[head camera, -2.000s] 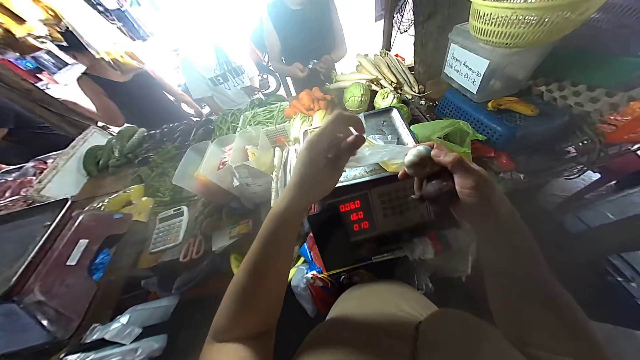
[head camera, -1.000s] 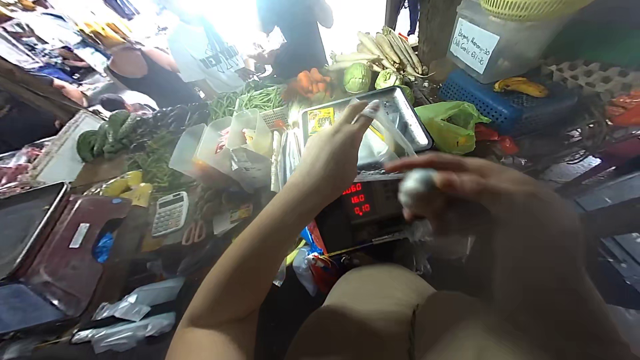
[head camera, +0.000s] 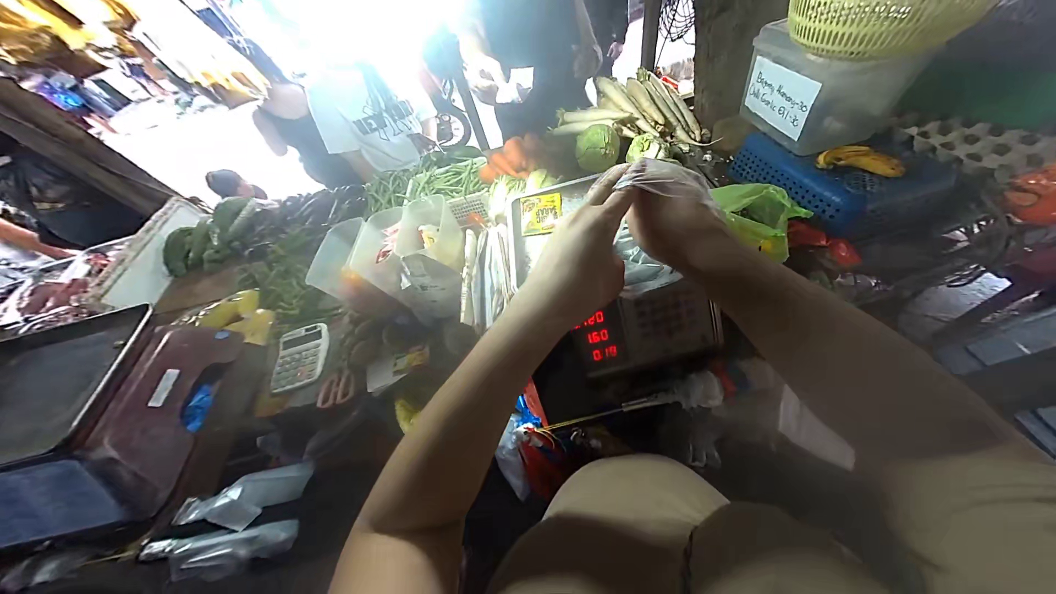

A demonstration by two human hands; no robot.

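My left hand (head camera: 582, 247) and my right hand (head camera: 672, 210) meet above the metal pan (head camera: 517, 216) of a digital scale (head camera: 660, 330). Thin clear plastic, like a bag (head camera: 660, 175), covers the fingers of my right hand, and my left fingertips pinch its edge. More clear plastic lies under my hands on the pan. A yellow packet (head camera: 541, 214) lies in the pan's left part. The scale's red digits are lit. My right fingertips and whatever they may hold are hidden.
Clear plastic bins (head camera: 384, 247), green beans (head camera: 445, 186), carrots (head camera: 511, 157), white radishes (head camera: 643, 103) and cabbage (head camera: 597, 147) lie beyond. A calculator (head camera: 299, 357) and scissors (head camera: 335, 388) are at left. A blue basket (head camera: 792, 177) and lime-green bag (head camera: 755, 210) stand right. People stand across the stall.
My right hand has moved from the scale's near right side to meet my left hand over the pan. The pale round item earlier in my right hand is no longer visible. Clear plastic now covers its fingers.
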